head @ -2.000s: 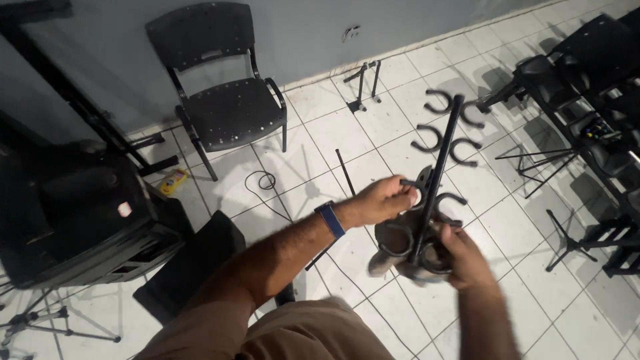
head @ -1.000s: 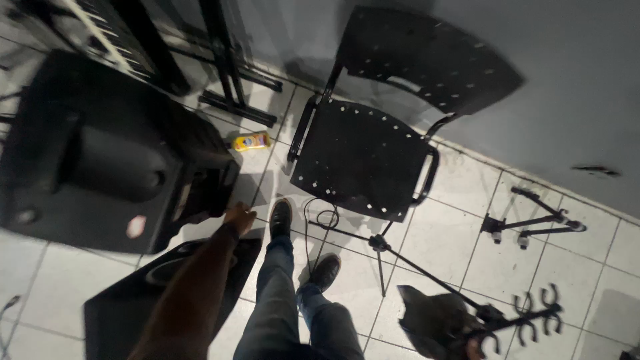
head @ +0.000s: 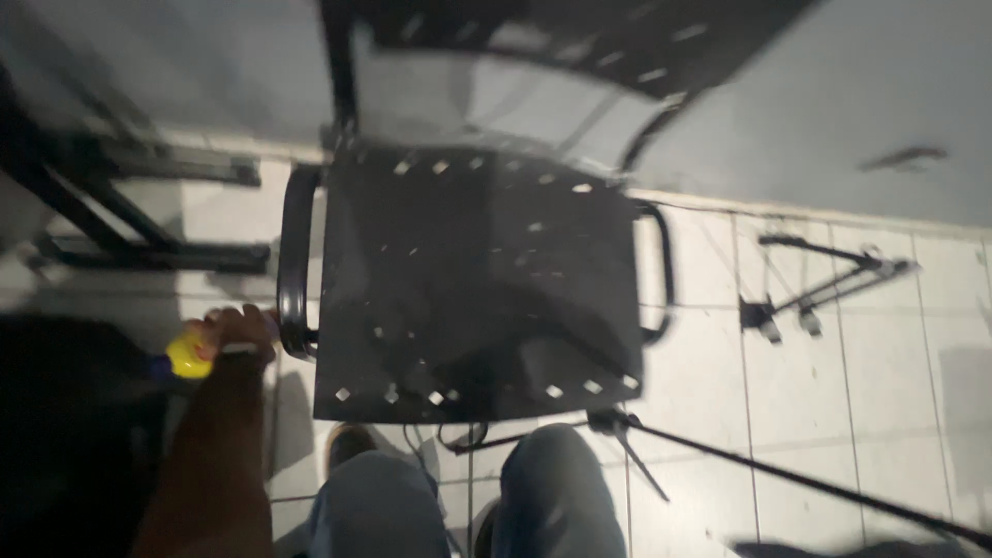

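Observation:
At the left, my left hand [head: 232, 333] is closed around a yellow plastic bottle [head: 186, 358] with a dark blue cap, beside the armrest of a black chair [head: 480, 279]. The bottle lies sideways, and its middle is covered by my fingers. A thin black stand pole [head: 775, 465] runs from a joint [head: 612, 421] below the seat to the lower right edge. My right hand is out of view, so what it holds is hidden.
The black chair stands before the grey wall [head: 876, 116]. A dark bulky object [head: 70, 434] fills the lower left, below black stand legs [head: 186, 256]. A small folded black stand [head: 829, 287] lies right on the tiles. A looped cable [head: 465, 438] shows near my shoes.
My left hand has reached the yellow bottle, which lay on the floor near the chair, and gripped it. My right hand, earlier at the stand with clips, has left view. The view has moved nearer the chair.

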